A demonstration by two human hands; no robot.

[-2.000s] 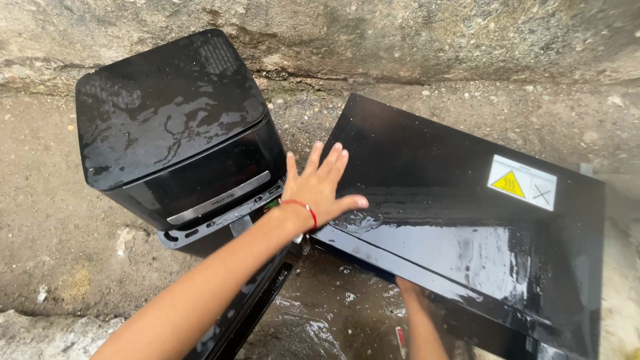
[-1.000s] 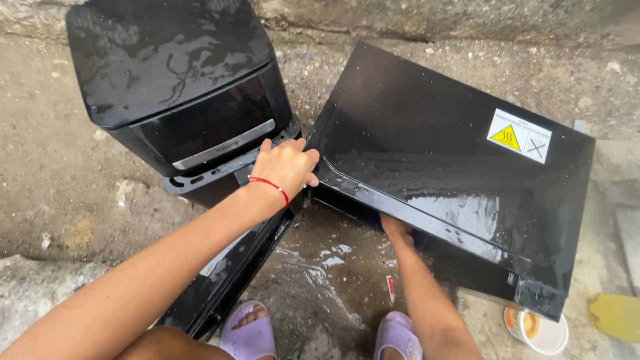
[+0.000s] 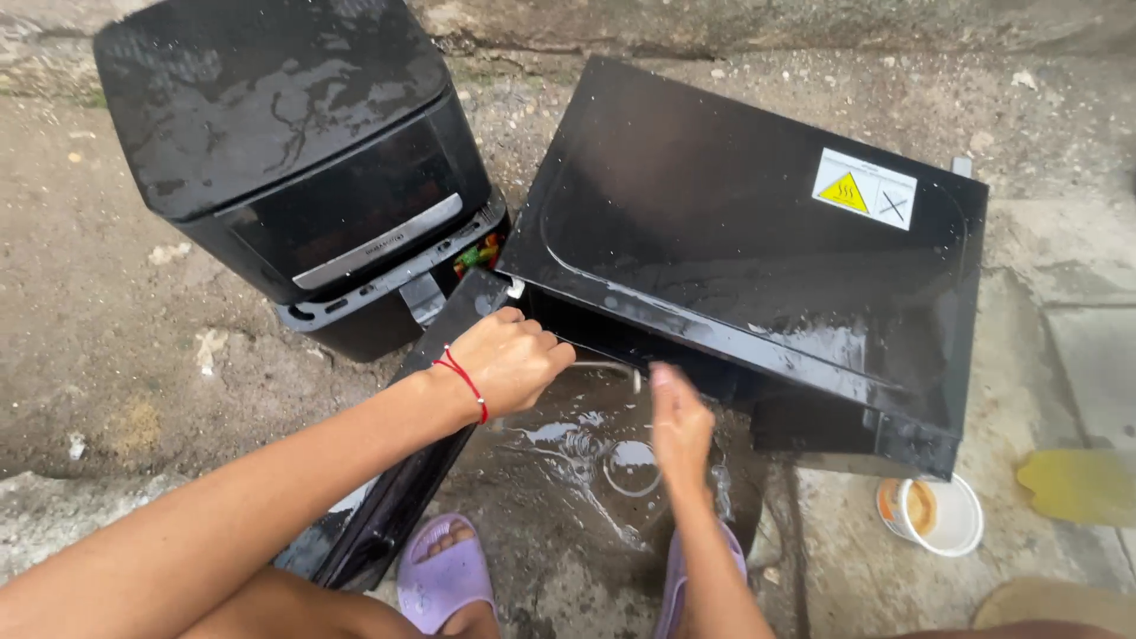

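Observation:
A wet black microwave oven lies tilted on wet ground, a warning label on its upper face. Its black door is swung out toward the lower left. My left hand, with a red string bracelet, is curled beside the door near the hinge end of the oven's opening; its fingertips are hidden. At the opening's lower edge is my right hand, blurred, its fingers bunched; whether it holds anything is unclear. A second black appliance, resembling an air fryer, stands close by on the left.
A rough stone ledge runs behind the appliances. Water lies on the ground between purple slippers. At the lower right are a white tub with something tan inside and a yellow object.
My left hand has moved from the oven's front corner down beside the door. The door has swung farther from the oven's opening. My right hand, partly hidden under the front edge before, now shows at the opening.

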